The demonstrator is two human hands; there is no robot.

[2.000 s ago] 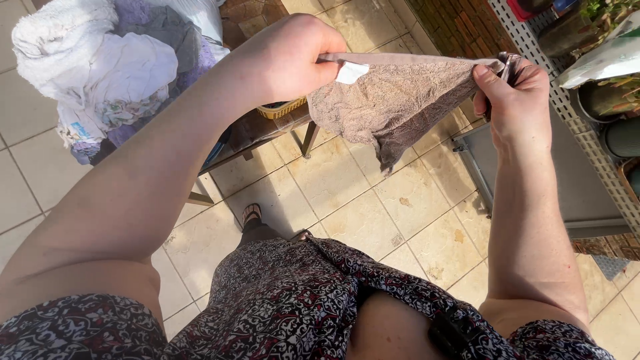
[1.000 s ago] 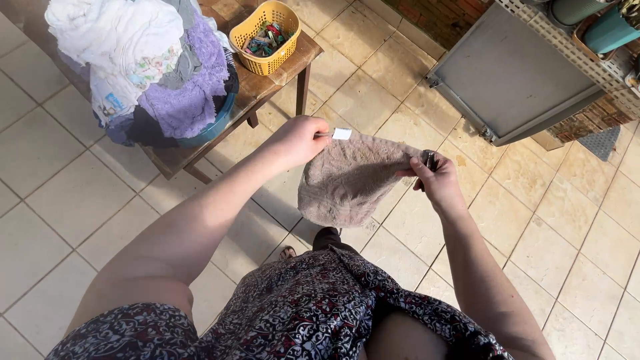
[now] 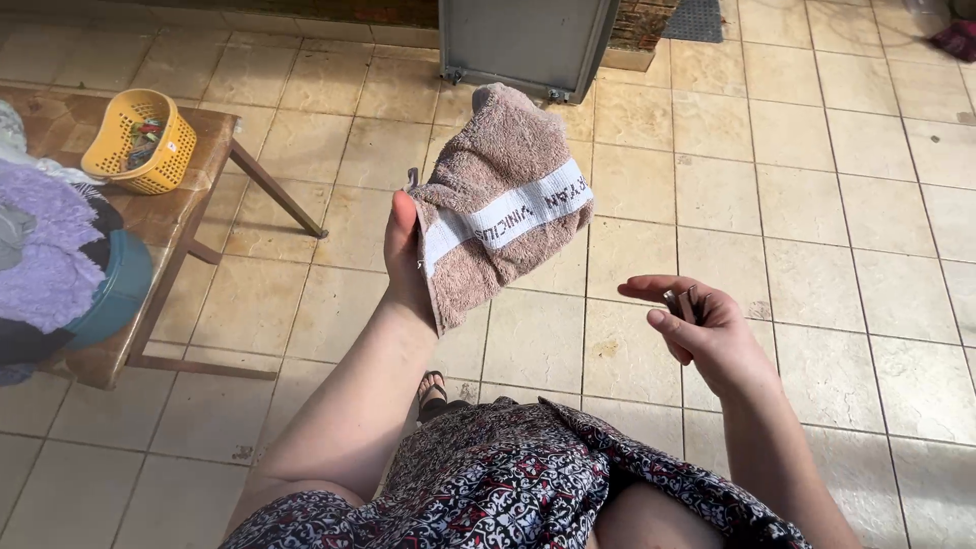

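A small brownish-pink terry towel (image 3: pixel 503 145) with a white woven band that bears writing lies over my left hand (image 3: pixel 404 248). My left thumb shows at the towel's left edge, and the other fingers are hidden beneath the cloth. To the right and lower, apart from the towel, my right hand (image 3: pixel 701 328) holds several clothespins (image 3: pixel 688 305) in its curled fingers, with the index finger reaching out to the left.
At the left, a wooden table (image 3: pixel 221 137) bears a yellow plastic basket (image 3: pixel 164 156) of clothespins and a blue-green tub (image 3: pixel 126 282) heaped with laundry, a purple cloth (image 3: pixel 46 244) among it. A grey metal panel on casters (image 3: pixel 526 38) stands ahead on the tiled floor.
My right hand has let go of the towel, which both hands held stretched between them. The towel's white band with writing now shows. The view has turned noticeably.
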